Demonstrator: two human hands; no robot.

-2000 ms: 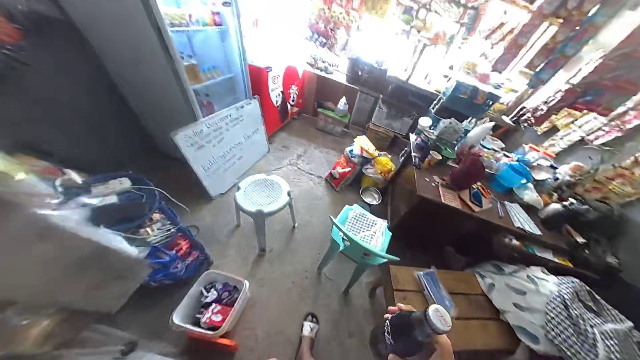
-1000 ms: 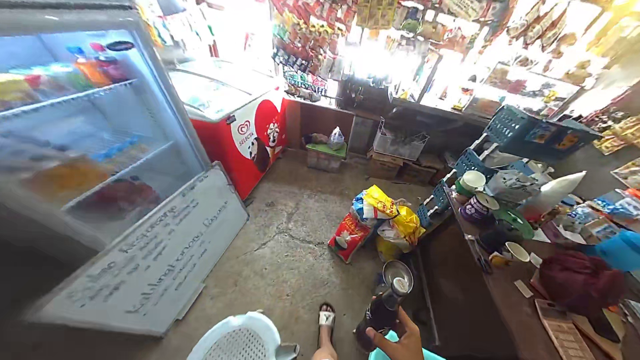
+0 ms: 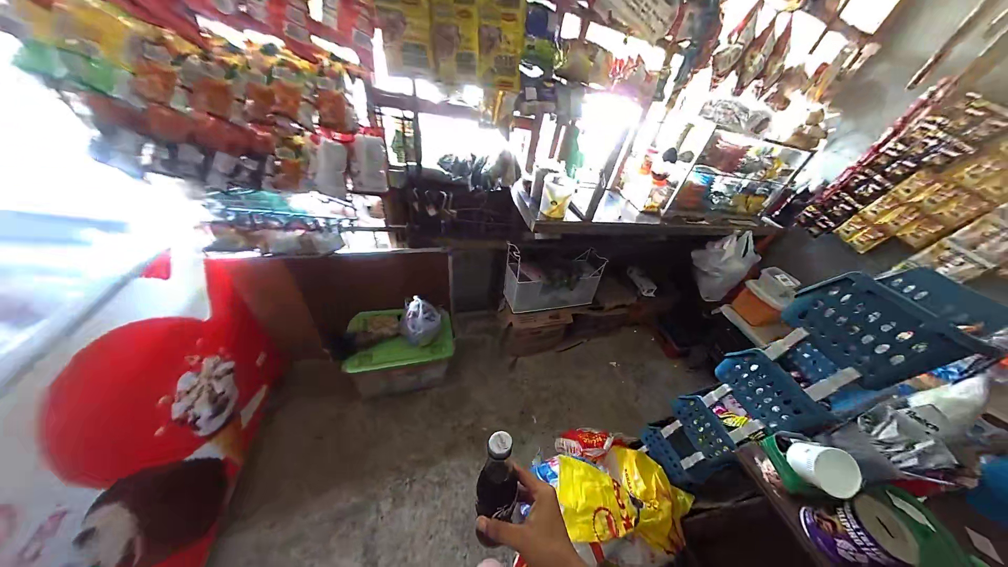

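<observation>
A dark glass soda bottle (image 3: 497, 488) with a pale cap stands nearly upright in my right hand (image 3: 542, 524), whose thumb and fingers wrap its right side. Just behind and to the right of the hand, yellow plastic bags (image 3: 602, 496) sit low by the counter, with a red packet (image 3: 584, 442) at their back. My left hand does not show.
At left stands a red and white chest freezer (image 3: 150, 394). A green-lidded plastic bin (image 3: 398, 354) and a white wire basket (image 3: 551, 290) sit ahead. Blue plastic baskets (image 3: 874, 327) and a white cup (image 3: 824, 469) line the right. Packets hang above.
The view has moved forward past the stools and whiteboard toward the shop's front counter. The bottle stays in my right hand throughout.
</observation>
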